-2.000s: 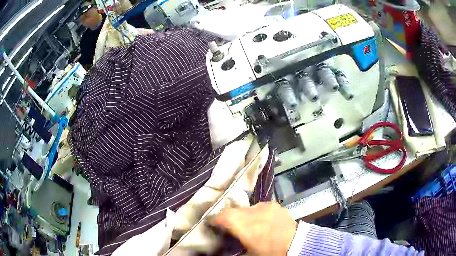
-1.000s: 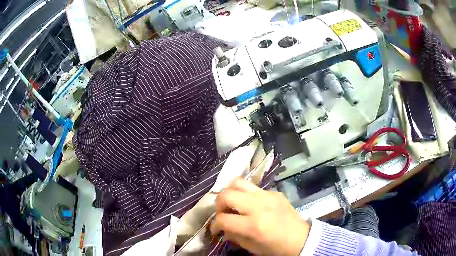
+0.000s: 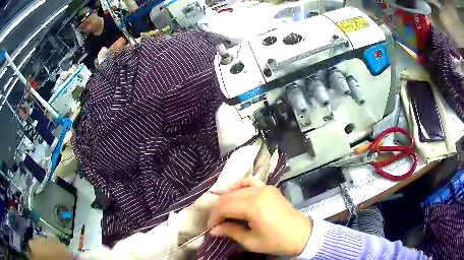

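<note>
Dark pinstriped fabric [image 3: 157, 111] is heaped left of the white overlock machine [image 3: 305, 56]. Cream fabric [image 3: 236, 165] runs along its lower edge up to the presser foot area [image 3: 267, 122]. My right hand [image 3: 262, 218], in a lilac striped sleeve, pinches the cream and pinstriped edges just below the needle area. My left hand [image 3: 48, 250] is a blurred shape at the bottom left, cut off by the picture's edge, beside the far end of the cream fabric; its fingers cannot be made out.
Red-handled scissors [image 3: 394, 154] lie right of the machine front. A dark phone [image 3: 426, 110] rests on cream cloth at the right. A greyish strand [image 3: 347, 198] hangs at the table's front edge. A blue crate [image 3: 447, 190] is lower right. A person [image 3: 99, 30] is at upper left.
My left hand has come into view at the bottom left. My right hand stays near the machine, its grip on the edges shifted slightly. The cream fabric now stretches further left.
</note>
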